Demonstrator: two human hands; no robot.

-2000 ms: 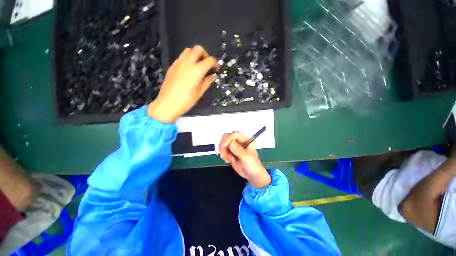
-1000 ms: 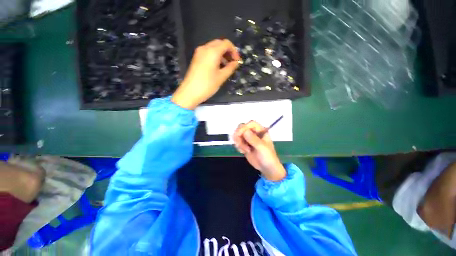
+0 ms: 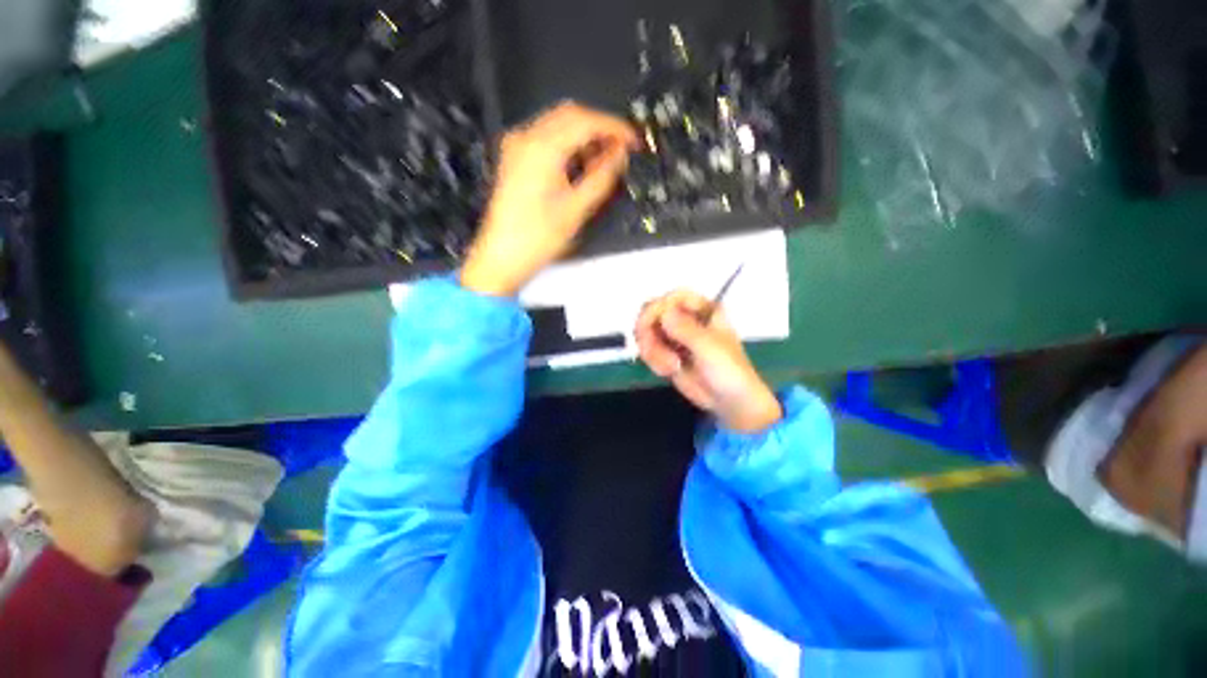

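Observation:
My left hand [image 3: 553, 186] is over the divider and right compartment of the black parts tray [image 3: 530, 40]. Its thumb and index fingertips are close together at the edge of the loose parts [image 3: 728, 126]. Blur hides whether a part is between them. My right hand [image 3: 695, 347] is shut on dark, thin tweezers [image 3: 727, 289], which point up and away. It is over the right part of the white backing sheet [image 3: 761, 298], beside the black adhesive area [image 3: 545, 331], which my left sleeve partly covers.
A dense heap of black parts [image 3: 357, 159] fills the left compartment. Clear plastic trays [image 3: 973, 119] lie right of the tray on the green bench [image 3: 927, 298]. Other black trays show at both sides. One person's arm [image 3: 66, 464] is at the left, another's [image 3: 1152, 450] at the right.
The view has shifted, so the tray appears further right than two seconds ago. My left hand stays near the right compartment's parts. My right hand still holds the tweezers near the sheet.

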